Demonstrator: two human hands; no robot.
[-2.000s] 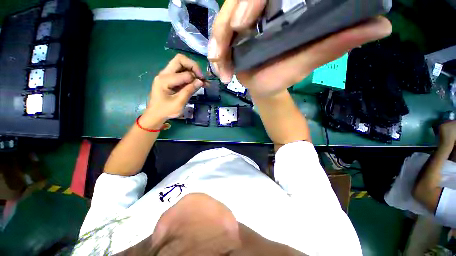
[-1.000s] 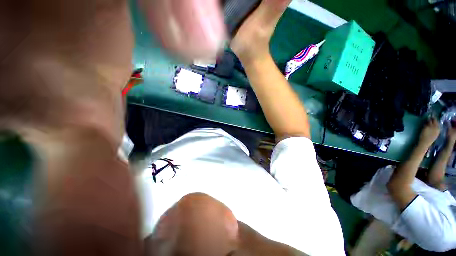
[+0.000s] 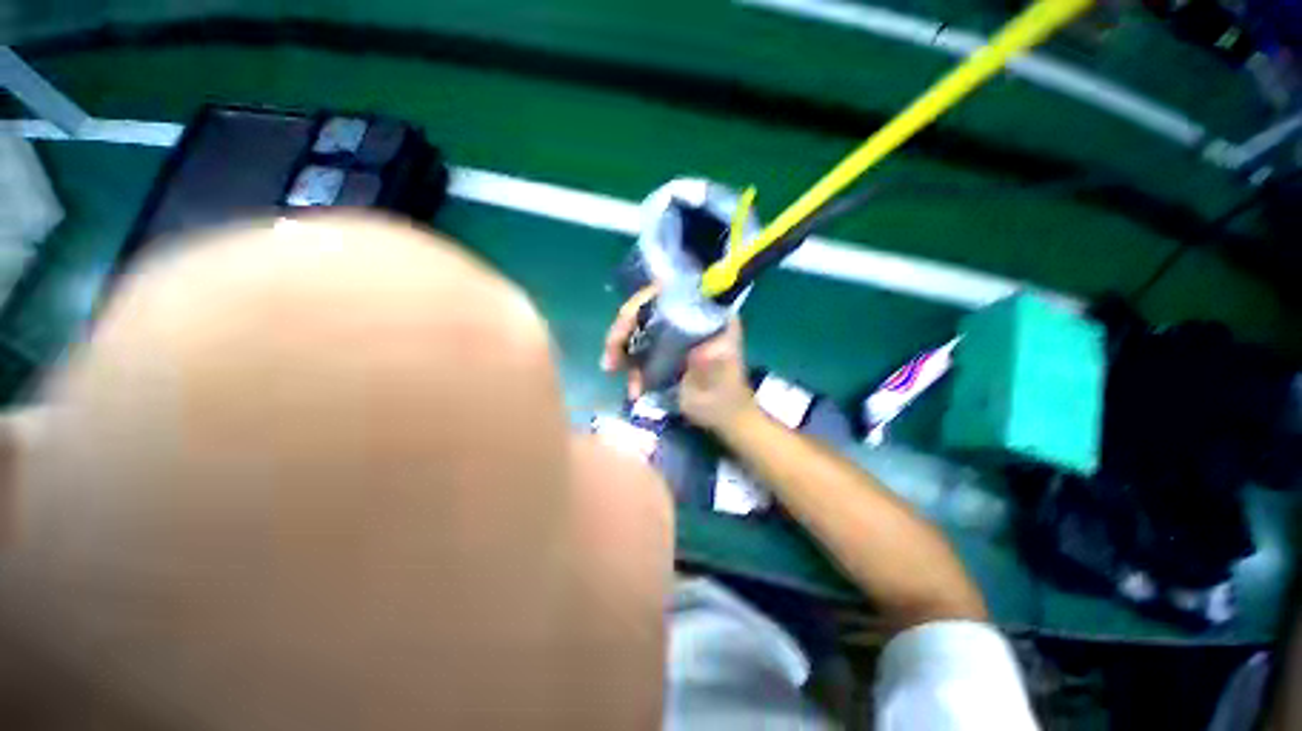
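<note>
My right hand (image 3: 714,379) is closed around a grey electric screwdriver (image 3: 683,331) over the bench. A yellow cord (image 3: 885,147) runs from its top up to the right. Its bit is hidden. Black housings with silvery plates (image 3: 740,488) lie below and beside the right hand. A very large, blurred skin shape, seemingly my left hand (image 3: 329,486), covers the lower left close to the camera. Its fingers and anything it holds cannot be made out.
A black tray (image 3: 214,179) with plated housings (image 3: 317,186) is at the upper left, partly covered. A clear bag (image 3: 668,214) with dark contents stands behind the screwdriver. A striped tube (image 3: 910,383), a green box (image 3: 1021,379) and a pile of black housings (image 3: 1171,457) are at the right.
The view has shifted and shows more of the bench's far side. The large dark item in my right hand now shows as the screwdriver, farther away. The blurred skin shape still covers the left.
</note>
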